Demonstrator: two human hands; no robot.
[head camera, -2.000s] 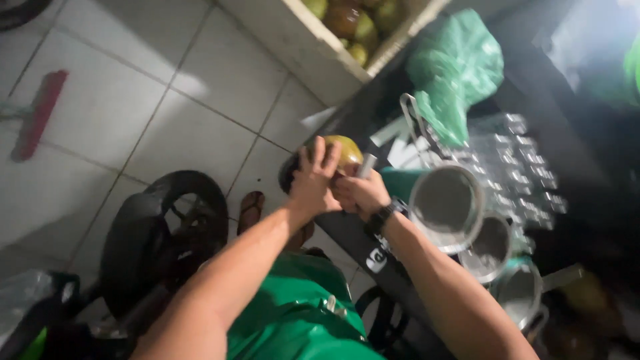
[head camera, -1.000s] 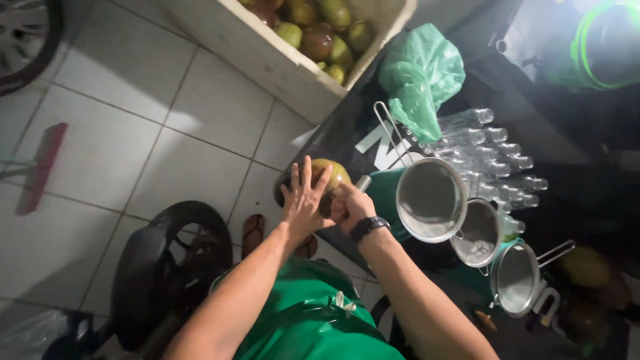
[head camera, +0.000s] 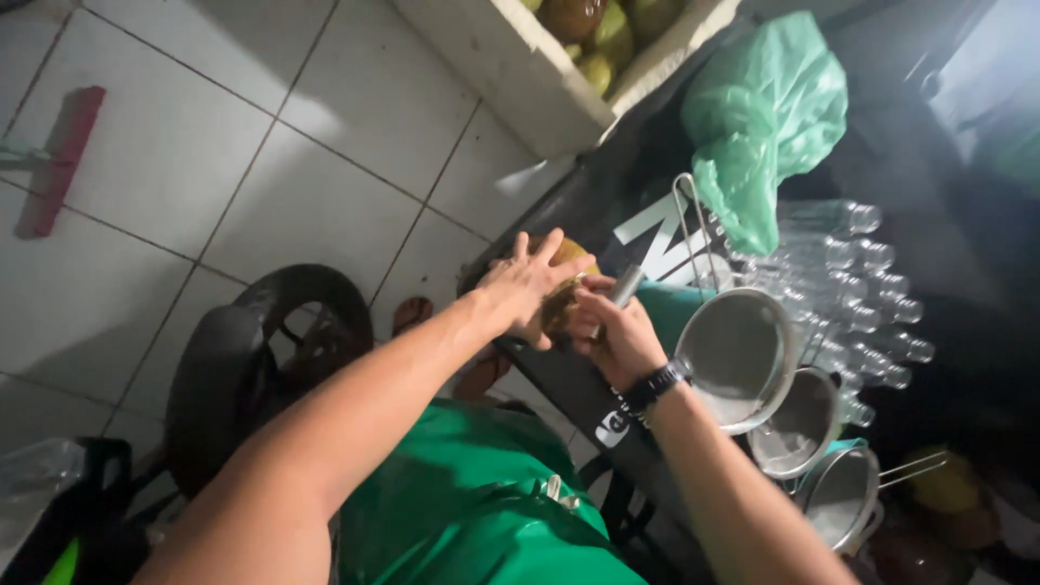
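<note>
A green-brown coconut lies at the edge of the black table. Spread over its left side is my left hand, fingers apart and pressing on the husk. My right hand, with a dark watch at the wrist, grips a tool by its grey metal handle; the tool's working end is hidden by the fingers and the coconut. Just right of this hand stands a teal container under a large mesh strainer. Two smaller strainers follow toward the lower right.
Clear bottles lie in rows beyond the strainers. A green plastic bag and white strips rest on the black table. A foam box holds green and brown fruit. A black wheel stands on the tiled floor at left.
Both hands stay at the coconut. My left hand's fingers have shifted on the husk, and a rough brown patch shows between the hands. The view has moved closer.
</note>
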